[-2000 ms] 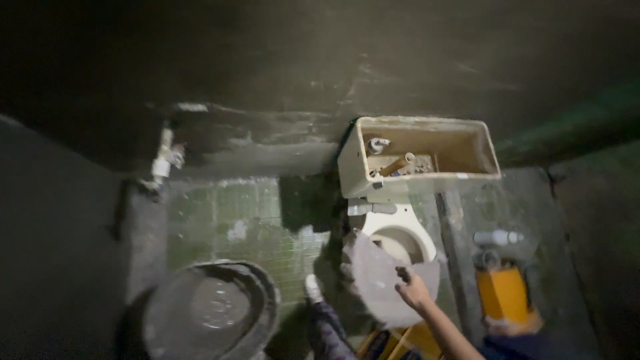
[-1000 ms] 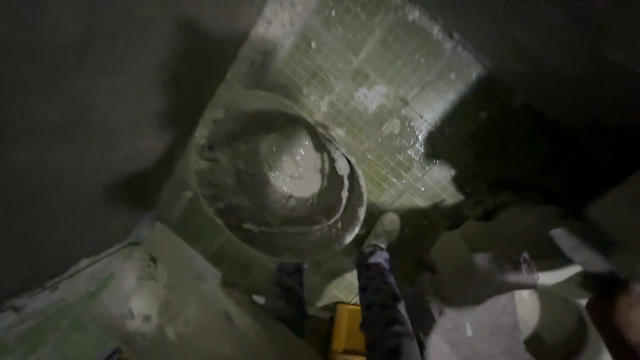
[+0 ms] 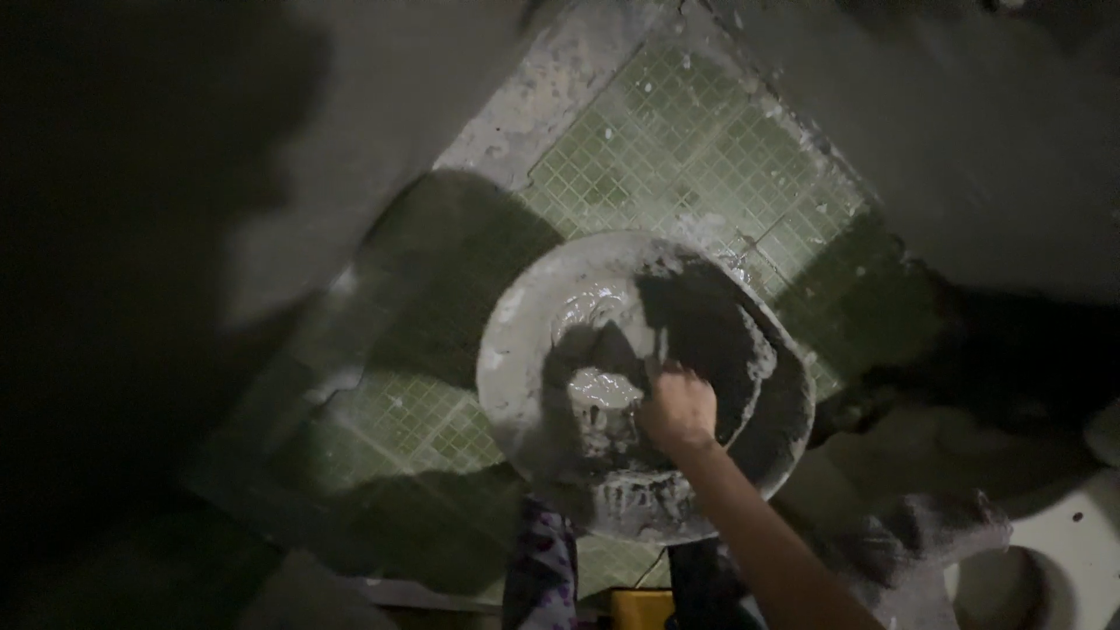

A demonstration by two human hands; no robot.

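My right hand (image 3: 678,404) reaches over a large round tub (image 3: 792,416) and is closed on a tool, most likely a trowel, whose thin grip or shank shows above the fist. The tool's blade is hard to make out in the shadow. Wet grey plaster or cement mix (image 3: 604,388) glistens in the tub, left of the hand, and dried mix crusts the inner wall. My left hand is out of view.
Green tiled floor (image 3: 665,131) with pale splashes lies around the tub. Walls rise at both sides. My patterned trouser leg (image 3: 540,560) and a yellow object (image 3: 641,608) are at the bottom. A white toilet (image 3: 1072,542) stands at lower right, beside a greyish sheet or cloth (image 3: 919,534).
The view has swung from the toilet to the tub. My right hand, over the toilet two seconds ago, is now over the tub.
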